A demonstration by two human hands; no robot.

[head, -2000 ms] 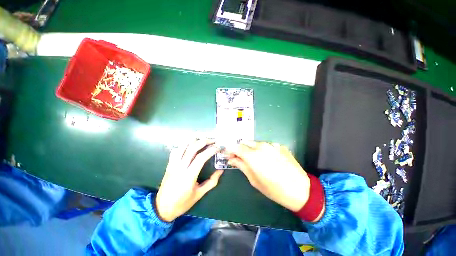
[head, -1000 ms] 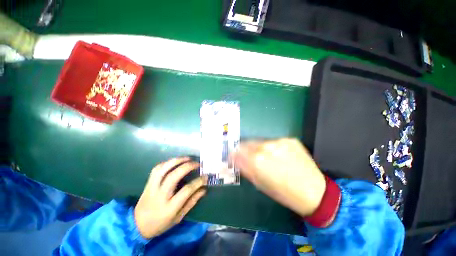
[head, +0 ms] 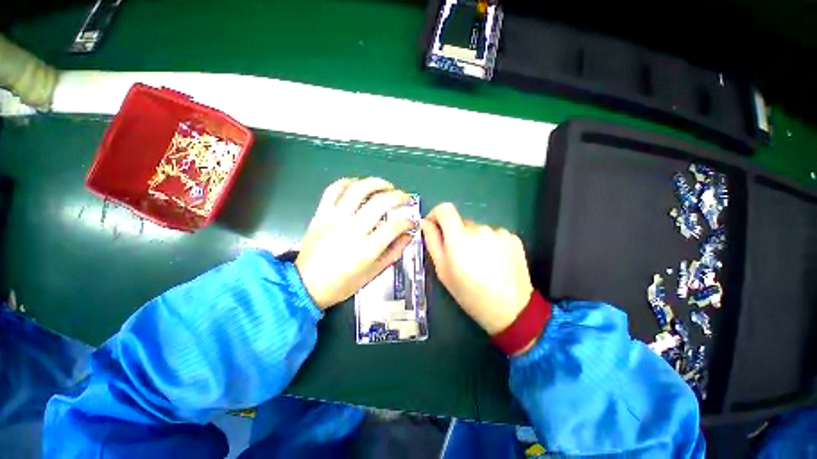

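Note:
The phone mid-frame (head: 391,309) lies upright on the dark-green bench in front of me, its lower end showing silvery-white with dark and blue parts. My left hand (head: 355,235) lies over its upper left part, fingers bent across the top. My right hand (head: 479,265) is at its upper right edge, thumb and index finger close together at the rim. The fingers hide the top of the frame and its orange-yellow spot. I cannot tell whether a small part or tool is between my right fingertips.
A red parts bin (head: 133,160) with thin gold-yellow strips stands at the left. A black two-section tray (head: 609,224) with blue-and-white small boards is at the right. Beyond the white edge strip (head: 358,115), a long black carrier tray (head: 618,76) holds another phone frame (head: 464,38). A gloved hand (head: 29,73) shows at upper left.
My left hand has moved up from the lower left side onto the frame's upper part. My right hand has moved up to the upper right edge. The phone on the belt has shifted right.

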